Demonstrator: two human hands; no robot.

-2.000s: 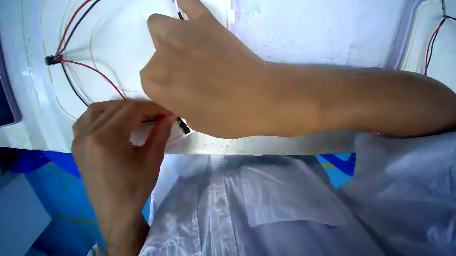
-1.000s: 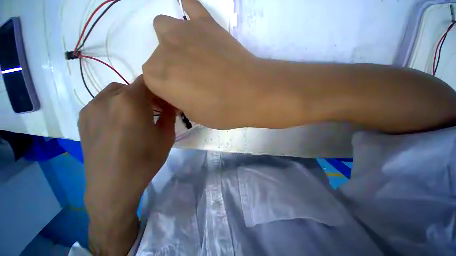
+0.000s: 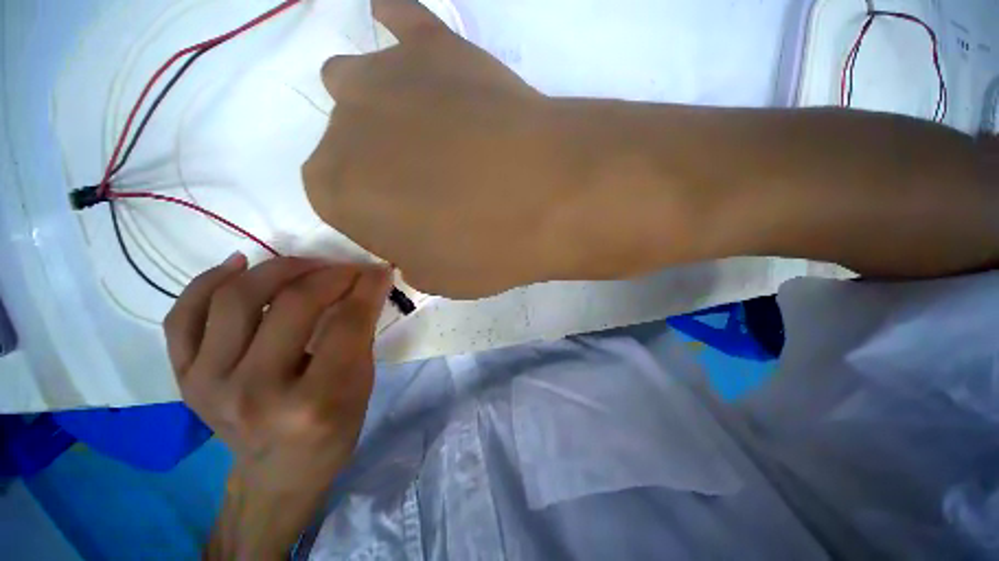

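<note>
A white plastic panel [image 3: 252, 132] lies on the bench at the left. Red-and-black wires [image 3: 186, 55] arc over it from a small black connector [image 3: 85, 197] at its left side. A second black connector [image 3: 402, 299] shows at the panel's near edge, beside the fingertips. My left hand [image 3: 290, 345] pinches the wires near that connector, thumb against fingers. My right hand [image 3: 422, 164] lies over the panel, palm down, its thumb side up; its inner fingers meet my left fingertips and are hidden, so what it holds does not show.
A neighbouring white panel [image 3: 893, 66] with red-and-black wires lies at the upper right. The edge of a dark object [image 3: 6, 331] shows at the far left. The bench's near edge runs just below my hands. Blue stools [image 3: 137, 436] stand below on the blue floor.
The view has shifted, so the phone at left is nearly out of frame. My left fingers have turned more upright and drawn slightly away from under my right hand.
</note>
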